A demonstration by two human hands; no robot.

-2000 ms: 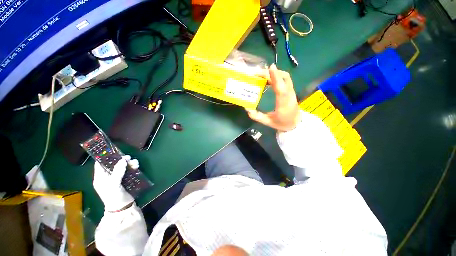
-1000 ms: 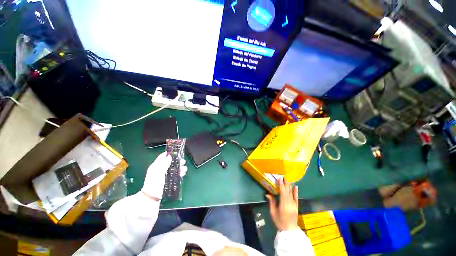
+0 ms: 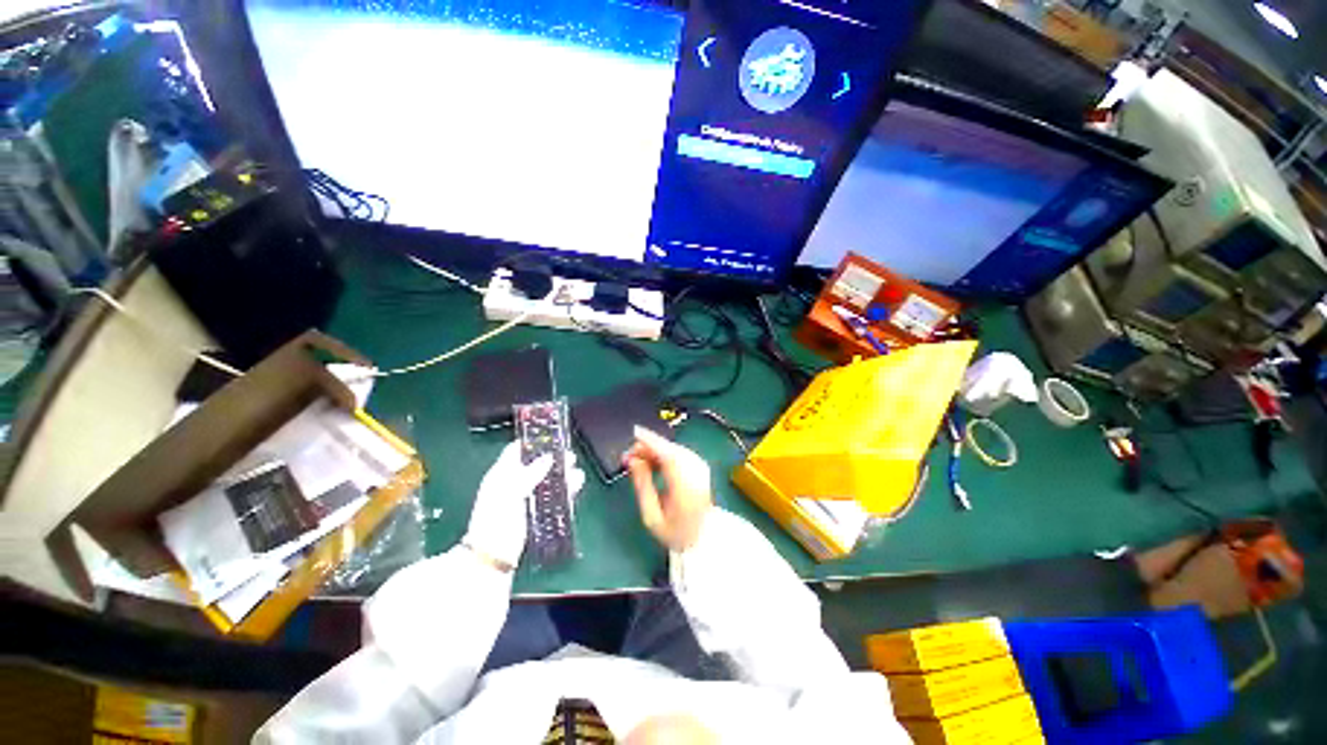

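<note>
My left hand [image 3: 502, 507], in a white glove, holds a long dark remote control [image 3: 547, 488] in clear wrap, upright in front of me. My bare right hand [image 3: 671, 488] is held over the near edge of a black set-top box [image 3: 608, 424], fingers curled; whether it touches the box I cannot tell. Cables run to the back of this box. A second flat black set-top box [image 3: 509, 384] lies to its left, behind the remote. A yellow gift box [image 3: 859, 437] stands at right with its lid raised, out of my hands.
An open yellow carton [image 3: 386, 454] with papers lies at left. A power strip [image 3: 574, 307] sits below the large screen [image 3: 466, 124]. An orange-red case [image 3: 878, 309] and tape rolls [image 3: 1064, 402] are at right. Stacked yellow boxes [image 3: 961, 684] and a blue bin [image 3: 1121, 674] stand below the bench edge.
My right hand has left the yellow box and moved left to the connected set-top box. My left hand still holds the remote. The menu on the large screen has changed.
</note>
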